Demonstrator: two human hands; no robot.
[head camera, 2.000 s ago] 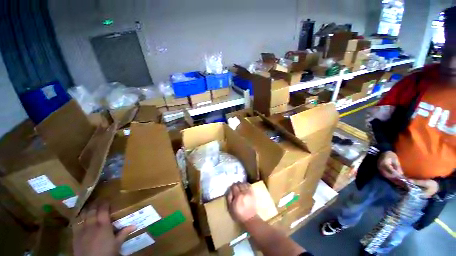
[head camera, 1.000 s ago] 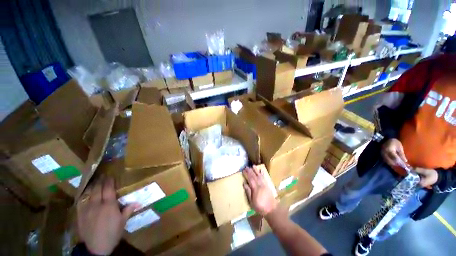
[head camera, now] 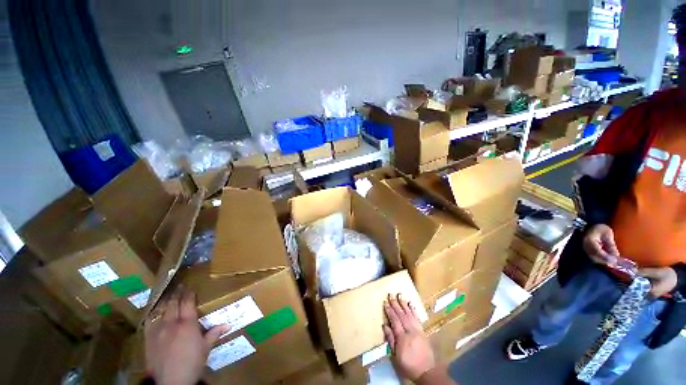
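An open brown carton point(head camera: 350, 342) stands in front of me with clear poly bags point(head camera: 347, 259) of pale goods inside. My right hand point(head camera: 408, 340) lies flat, fingers spread, on its near flap, which is folded outward. My left hand point(head camera: 179, 342) rests with fingers apart on the front of a larger open carton point(head camera: 286, 301) to the left, beside its white and green labels. Neither hand holds anything.
A person in an orange top point(head camera: 666, 188) stands at the right, holding a patterned strap point(head camera: 615, 327). More open cartons point(head camera: 83, 256) stand left and right. Blue bins point(head camera: 299, 135) and bagged goods are on shelving behind.
The near flap has come up and spread flatter under my right hand, which has moved slightly along it. My left hand stays on the larger carton. The camera view has shifted slightly.
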